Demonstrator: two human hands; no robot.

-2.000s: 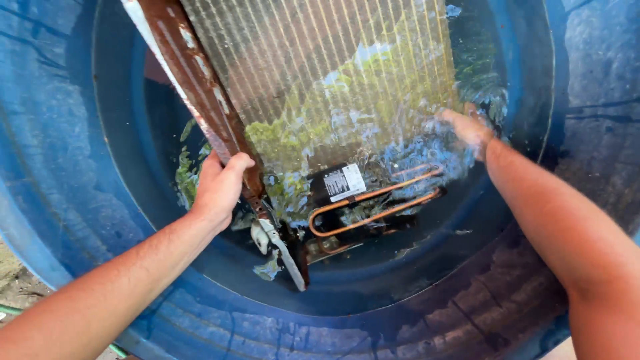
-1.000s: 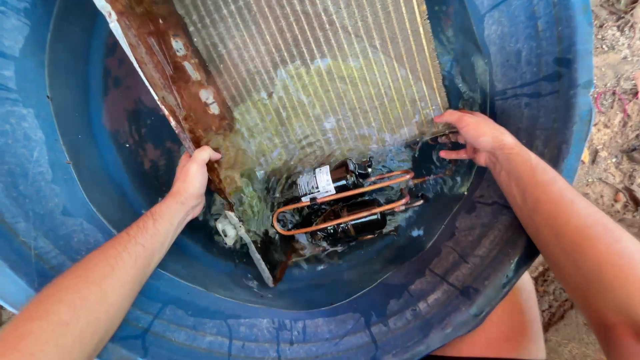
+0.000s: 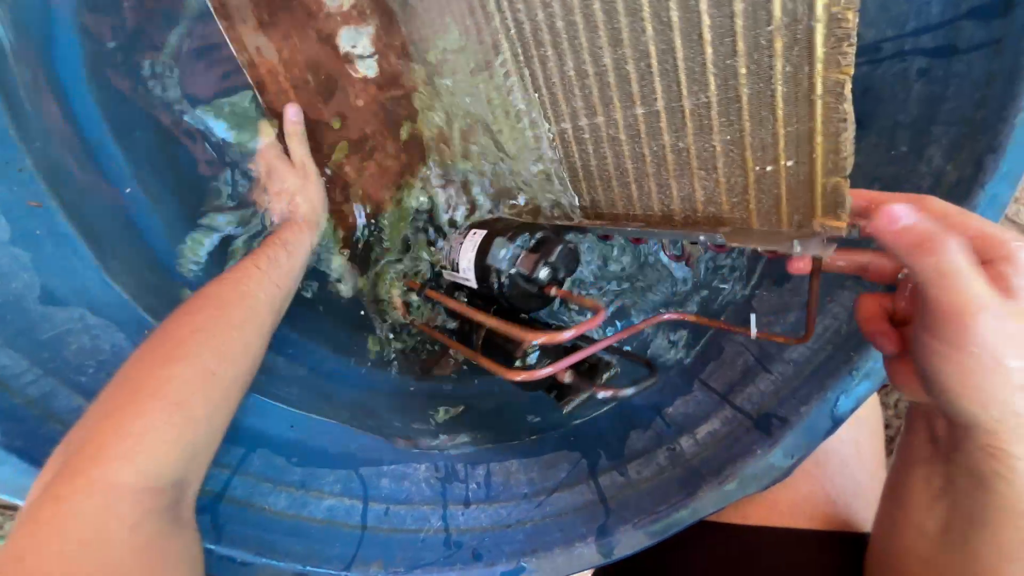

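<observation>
A finned heat-exchanger coil (image 3: 680, 112) rises tilted out of the water at the upper right. My right hand (image 3: 944, 288) holds its lower right corner, with fingers under the edge. My left hand (image 3: 292, 172) grips the left edge of the rusty metal side panel (image 3: 344, 104), partly in the water. Between my hands, a black cylinder with a white label (image 3: 520, 264), seemingly a compressor or accumulator, lies half under water. Bent copper tubes (image 3: 512, 328) run past it, and one reaches up to the coil's corner near my right hand.
A round blue plastic tub (image 3: 480, 496) with water surrounds the unit, its curved wall close below and at both sides. Beyond the rim at the lower right are my bare leg (image 3: 824, 472) and some ground.
The coil's right corner has come up out of the water, with my right hand now on it. The copper tubes and black cylinder have tilted and show more. The view is nearer.
</observation>
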